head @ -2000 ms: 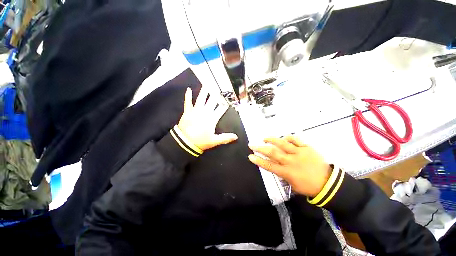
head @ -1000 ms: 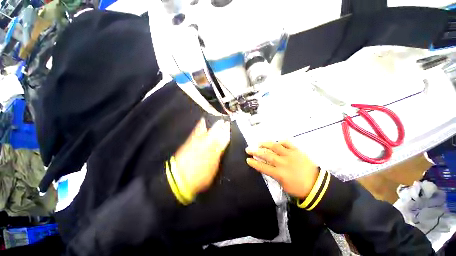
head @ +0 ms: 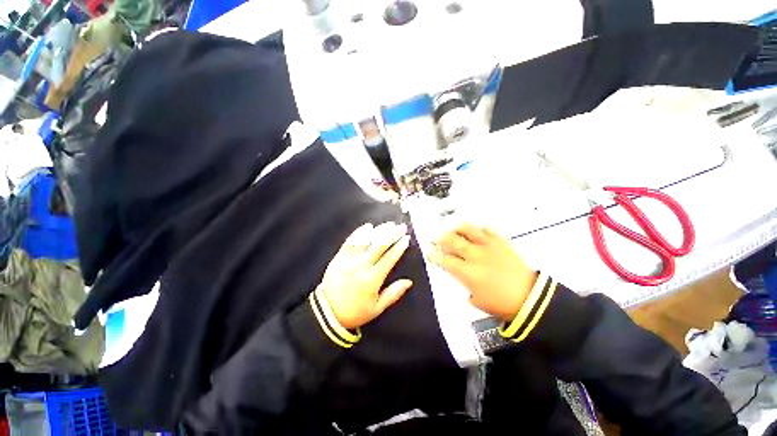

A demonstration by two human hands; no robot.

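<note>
A black fabric panel (head: 281,213) lies left of and below the needle area and hangs toward my lap. A white strip (head: 449,319) runs along its right edge up to the presser foot (head: 404,197). My left hand (head: 365,277) lies flat on the black cloth below the presser foot, thumb spread. My right hand (head: 486,271) rests at the fabric edge with its fingertips on the white strip; whether it pinches the edge is unclear. The white sewing machine head (head: 383,60) with a blue stripe stands above.
Red-handled scissors (head: 641,234) lie on the white table (head: 545,200) at the right. A black cloth strip (head: 562,81) lies behind the machine. Heaped clothes (head: 43,311) and blue crates (head: 72,413) are at the left; white cloth (head: 724,358) is at lower right.
My left hand moved down from near the needle, then slightly right, and its fingers now spread on the cloth. My right hand stays at the edge, fingers more bent. The camera view has shifted.
</note>
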